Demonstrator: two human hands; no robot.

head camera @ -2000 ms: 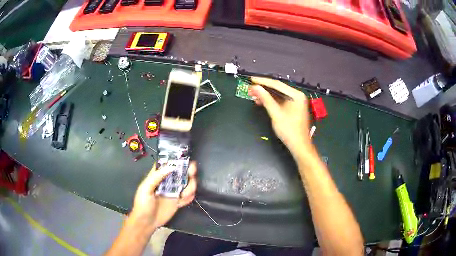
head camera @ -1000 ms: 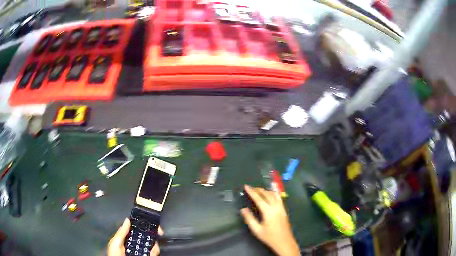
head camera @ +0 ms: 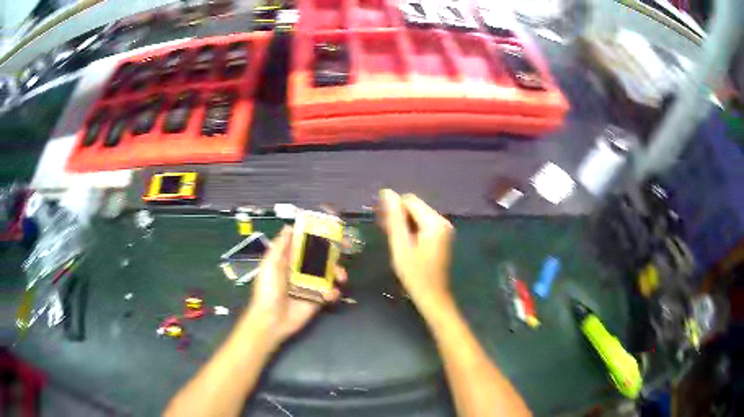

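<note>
My left hand holds a flip phone upright over the dark green mat. The phone is folded shut, with a pale yellow face and a dark window towards me. My right hand is raised to the right of the phone, near the mat's back edge, and does not touch the phone. Its fingers are curled together and blurred, so I cannot tell whether anything is between them. The phone's keypad is hidden.
Red-orange foam trays stand on the raised ledge. A pale frame and small red pieces with yellow centres lie left on the mat. A blue pry tool, red-handled screwdriver and lime-green electric screwdriver lie right.
The phone was open with its keypad showing and is now folded shut in my left hand. My right hand has moved from low on the mat up and left towards the ledge. The view has shifted.
</note>
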